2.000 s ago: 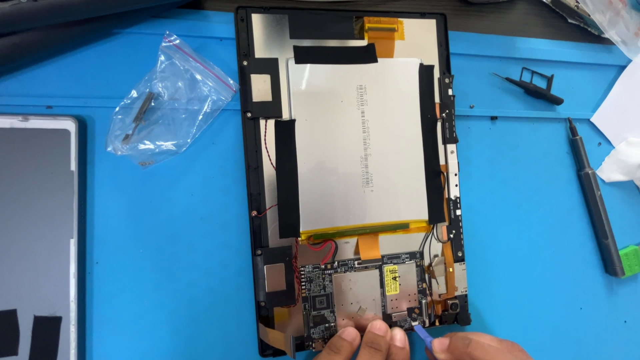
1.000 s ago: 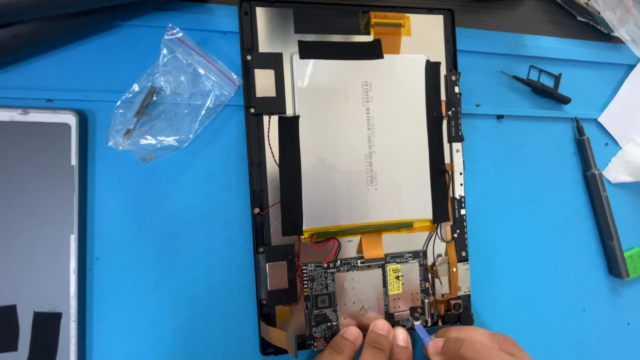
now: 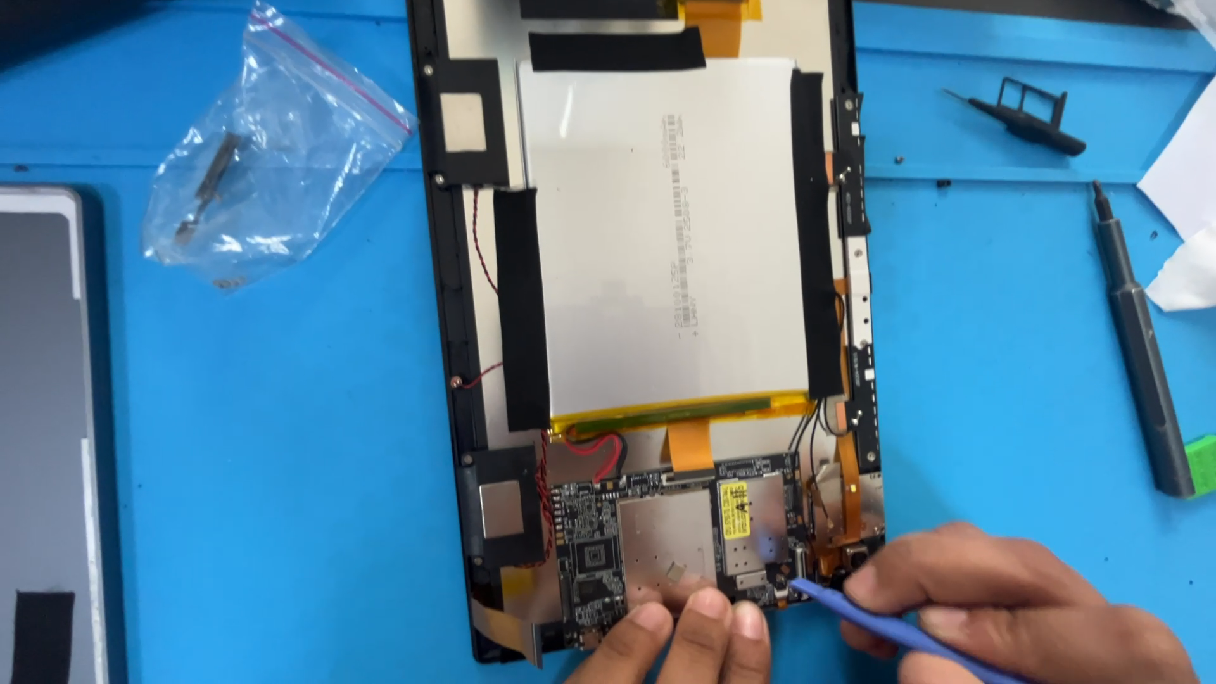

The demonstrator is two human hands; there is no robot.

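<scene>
An opened tablet (image 3: 463,313) lies in front of me, its inside facing up. A silver battery pack (image 3: 665,237) fills its middle, edged with black tape strips. Below the battery is the circuit board (image 3: 594,560), with metal shields and a yellow sticker. The fingertips of my left hand (image 3: 689,641) rest on the board's lower edge, holding nothing that I can see. My right hand (image 3: 1007,603) grips a blue plastic pry tool (image 3: 883,622). The tool's tip touches or hovers just above the board's lower right corner, beside small connectors and an orange flex cable (image 3: 850,494).
A clear zip bag (image 3: 285,180) with small dark parts lies upper left, above a grey panel (image 3: 43,399). To the right are a screwdriver (image 3: 1145,366), a green block (image 3: 1203,465), a black pin tool (image 3: 1035,128) with a card tray (image 3: 1057,97), and white paper (image 3: 1187,161).
My right hand has shifted a little and the blue tool now shows more of its length, its tip still at the lower right of the board. My left fingers stay on the board's edge.
</scene>
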